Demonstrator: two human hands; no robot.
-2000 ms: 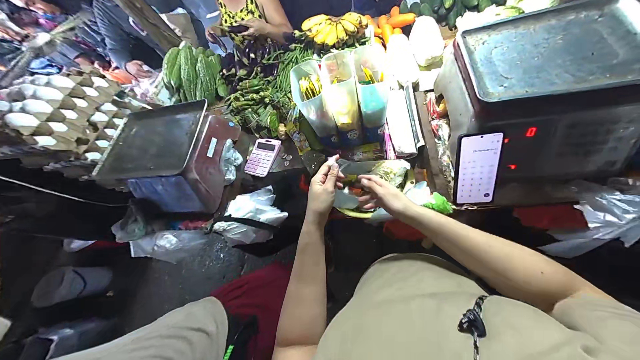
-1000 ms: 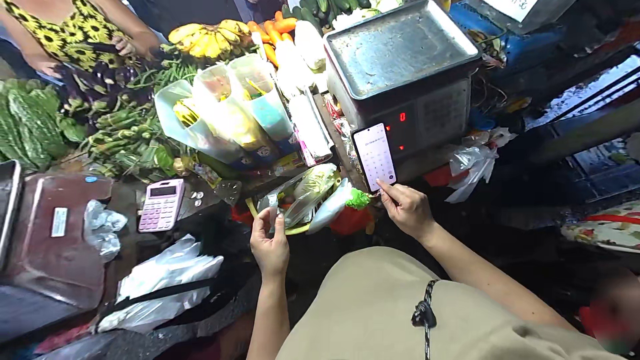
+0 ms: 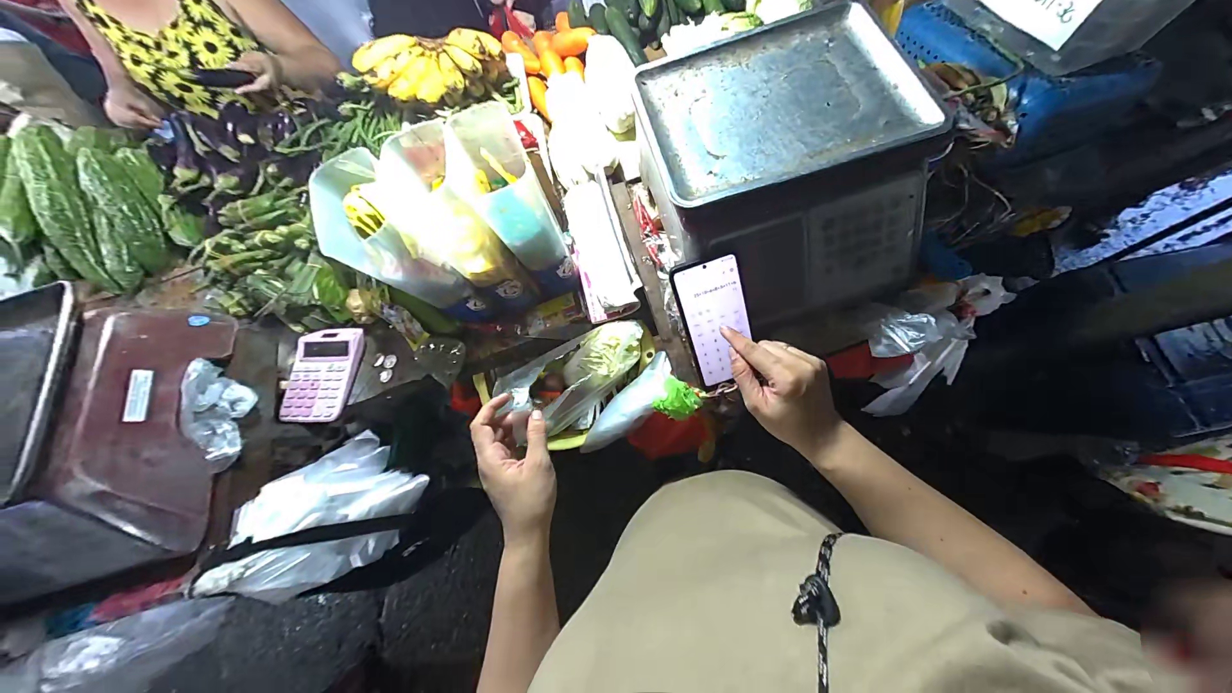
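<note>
A smartphone [image 3: 715,322] with a keypad on its screen leans upright against the front of a weighing scale [image 3: 799,106]. The index finger of my right hand [image 3: 784,390] touches its screen; that hand grips nothing. My left hand [image 3: 515,462] has finger and thumb at the edge of a clear plastic bag [image 3: 525,385]; whether they pinch it is hard to tell. Just beyond lie a pale leafy vegetable [image 3: 613,351] in clear plastic and a white plastic bag [image 3: 626,409] with green leaves [image 3: 678,397] at its mouth. To the left lies a pink calculator [image 3: 321,375] beside some coins [image 3: 387,366].
Plastic containers [image 3: 346,217] stand behind the bags, with bananas [image 3: 428,67], carrots [image 3: 549,48], eggplants [image 3: 226,144] and bitter gourds [image 3: 91,202] beyond. A second scale [image 3: 144,414] is at left, near white plastic bags [image 3: 327,500]. A person in a floral top [image 3: 178,58] is at the far side.
My hands were close together over the bags; my right hand has since moved right to the phone, while my left stays by the bags. The view has swung right.
</note>
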